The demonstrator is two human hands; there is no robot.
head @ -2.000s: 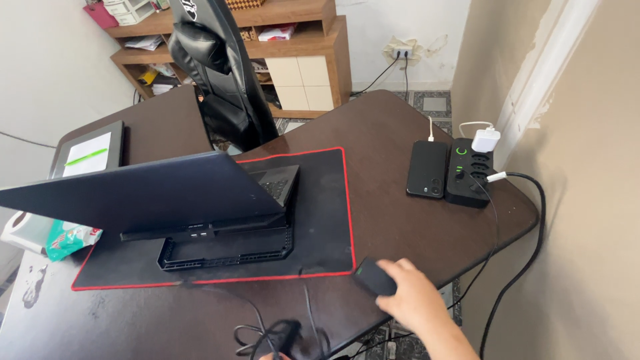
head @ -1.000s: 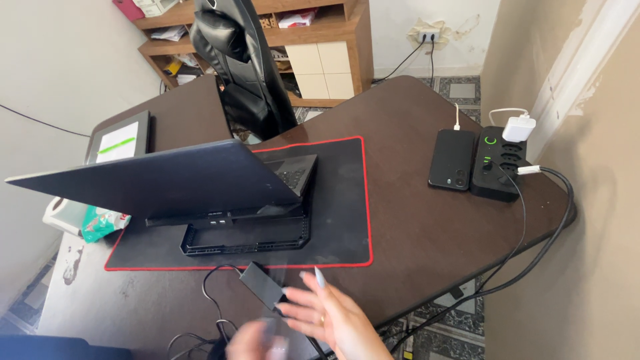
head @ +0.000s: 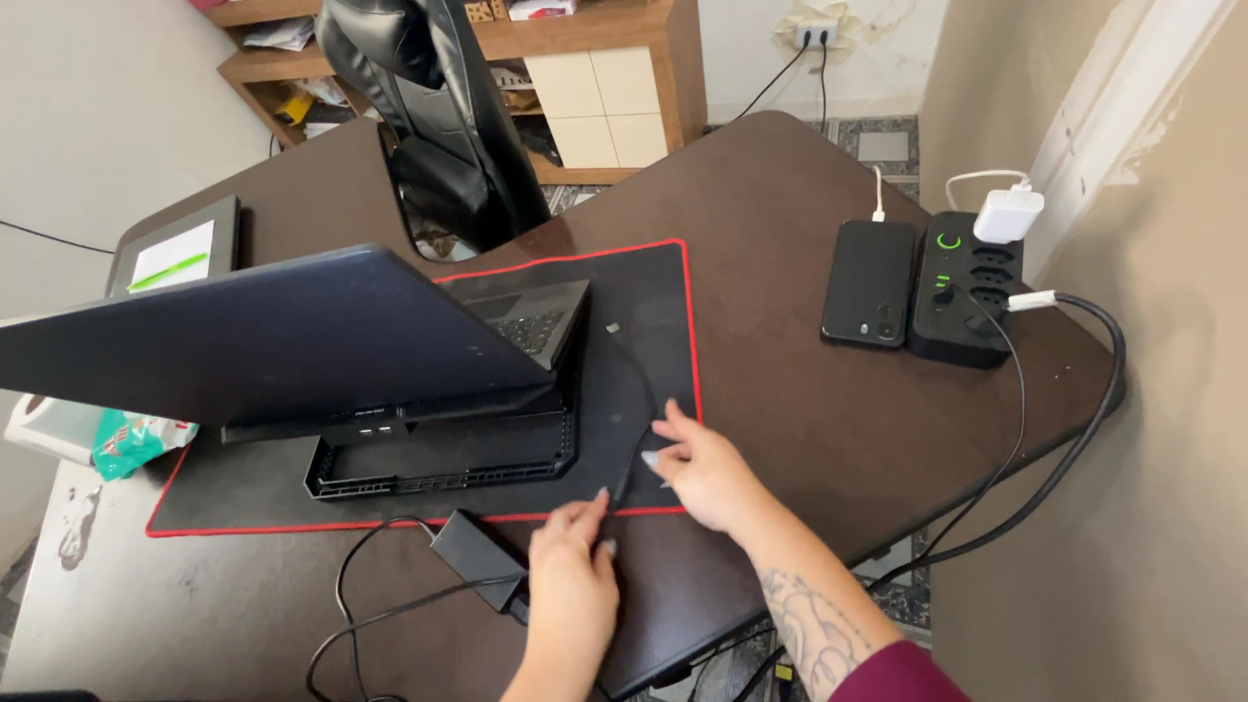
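My left hand (head: pixel 575 561) pinches a thin black cable (head: pixel 634 453) near the front edge of the red-edged black desk mat (head: pixel 439 512). The cable runs up over the mat to a small light tip near the laptop keyboard. Beside that cable is my right hand (head: pixel 700 468), its fingertips close to or on it; contact is unclear. A black power adapter (head: pixel 478 559) lies just left of my left hand, with its cords looping across the desk. The open laptop (head: pixel 283 341) rests on a black stand (head: pixel 439 478), its lid back toward me.
On the right of the brown desk (head: pixel 780 390) are a black phone (head: pixel 868 283) and a power strip (head: pixel 965 322) with a white charger (head: pixel 1007 213) and cables. A black chair (head: pixel 439 117) stands behind. A teal package (head: pixel 136 441) and paper roll (head: pixel 57 426) sit left.
The power adapter, under my right hand near the mat's right corner two seconds ago, now lies farther left. My hands have come to the thin cable, which now lies over the mat.
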